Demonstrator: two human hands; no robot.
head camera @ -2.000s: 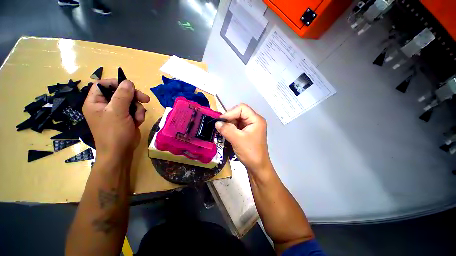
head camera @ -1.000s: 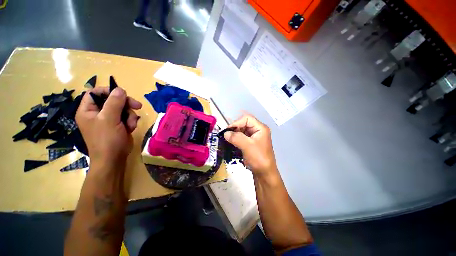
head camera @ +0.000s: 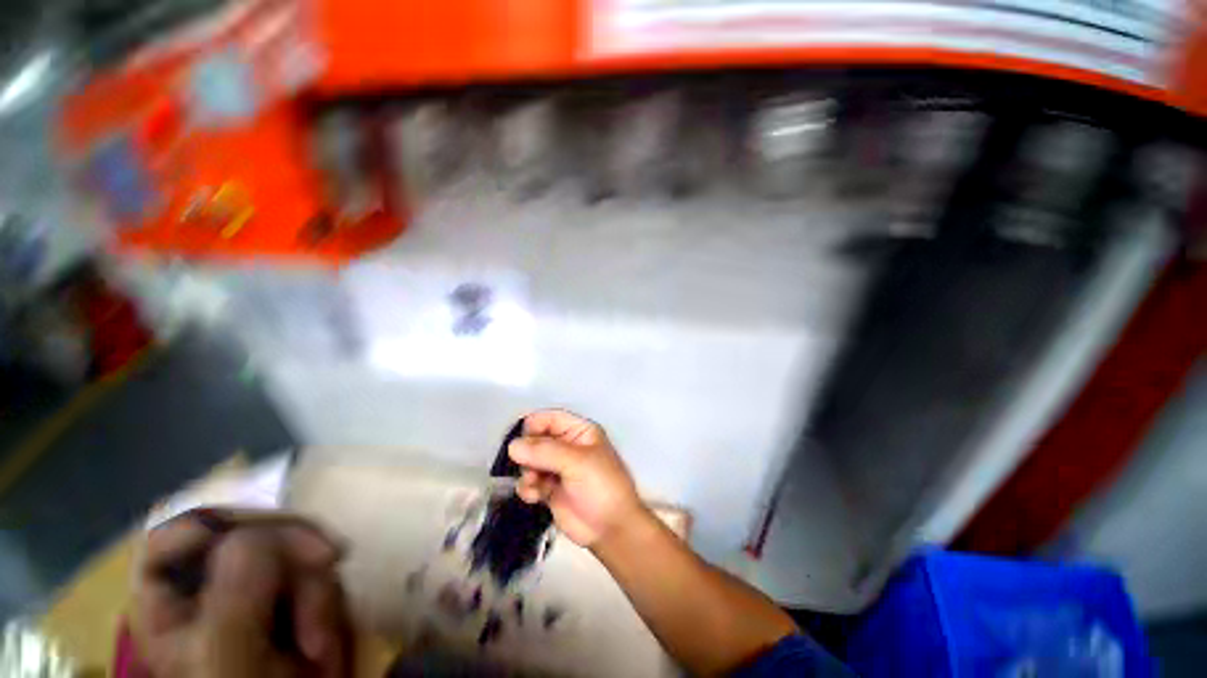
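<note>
The frame is blurred. My right hand (head camera: 572, 474) is shut on a black triangular piece (head camera: 507, 448), held above a pale ledge. A heap of small black pieces (head camera: 510, 536) lies on the pale ledge (head camera: 622, 596) just below it. My left hand (head camera: 245, 596) is at the lower left with fingers curled; dark shapes show between its fingers, too blurred to tell well. A sliver of the pink fixture (head camera: 127, 652) shows at the left hand's edge; the rest is hidden.
A row of blurred metal clips (head camera: 794, 126) runs under the orange hood (head camera: 450, 40). An orange control box (head camera: 238, 172) is at upper left. An instruction sheet (head camera: 450, 347) is on the grey panel. A blue crate (head camera: 1006, 616) stands at lower right.
The view has swung right to the machine and ledge. My right hand has left the pink fixture and is over the ledge with a black piece. The fixture is mostly out of view.
</note>
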